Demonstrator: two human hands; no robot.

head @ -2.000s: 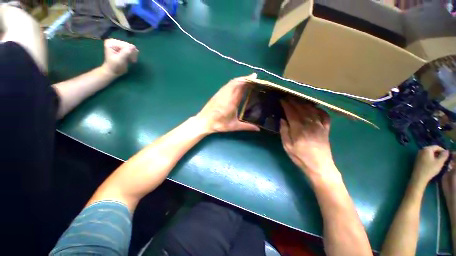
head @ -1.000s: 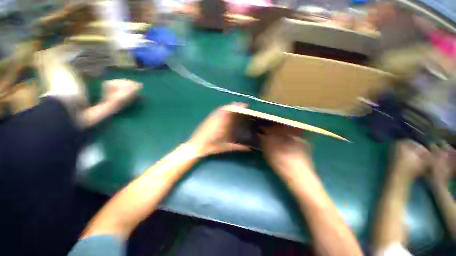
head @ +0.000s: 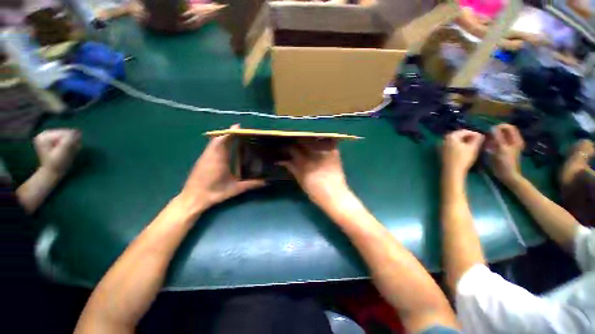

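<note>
A small brown mailer box (head: 284, 134) is in front of me over the green bench, its lid raised and seen nearly edge-on. Its inside looks dark; the contents are too dim to tell apart. My left hand (head: 214, 173) grips the box's left side, thumb along the near edge and fingers behind. My right hand (head: 320, 171) is at the box's right part, its fingers reaching in under the lid and partly hidden. Whether they hold anything does not show.
A large open shipping box (head: 336, 81) stands beyond, with a white cord (head: 196, 106) before it. A black cable pile (head: 424, 104) lies right. A neighbour's hands (head: 463, 149) are at right, another person's fist (head: 57, 149) at left. A blue device (head: 91, 72) lies far left.
The view has turned to the right, so the bench things sit further left. The mailer box stays in my hands, with my right fingers still inside. The right neighbour's hands are now apart.
</note>
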